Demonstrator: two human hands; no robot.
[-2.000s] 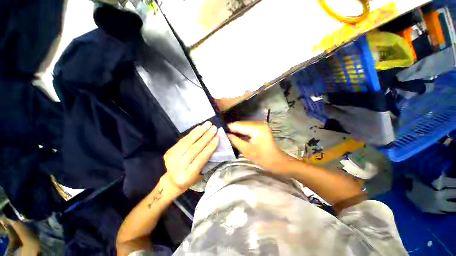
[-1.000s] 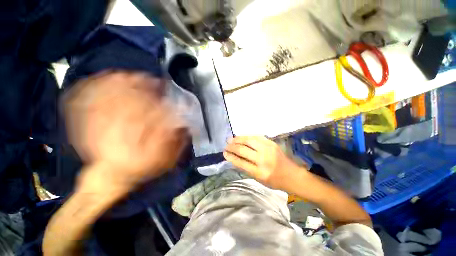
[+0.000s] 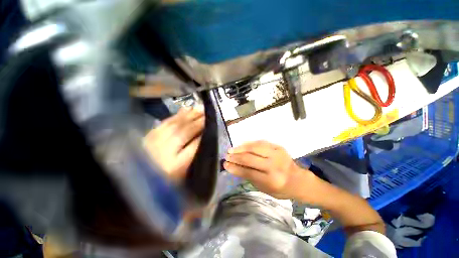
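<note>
The grey-blue cloth piece (image 3: 224,132) with a thin dark edge lies at the left end of the white table. My right hand (image 3: 261,166) pinches its right edge between thumb and fingers. My left hand (image 3: 176,138) lies at its left, near the needle area, partly hidden by a blurred dark and shiny shape close to the camera; what its fingers hold cannot be told. The sewing machine head (image 3: 302,25), with a blue-teal band, fills the top. The navy garment is mostly hidden.
Scissors with a yellow and a red loop (image 3: 376,93) lie on the white table (image 3: 282,131). A blue slatted basket (image 3: 402,174) stands below at right, with cloth scraps (image 3: 412,227) under it. The blurred shape (image 3: 95,151) covers much of the left side.
The view has moved in close under the machine head, which now fills the top. My left hand has moved from over the navy cloth to the grey-blue piece. My right hand still holds the edge.
</note>
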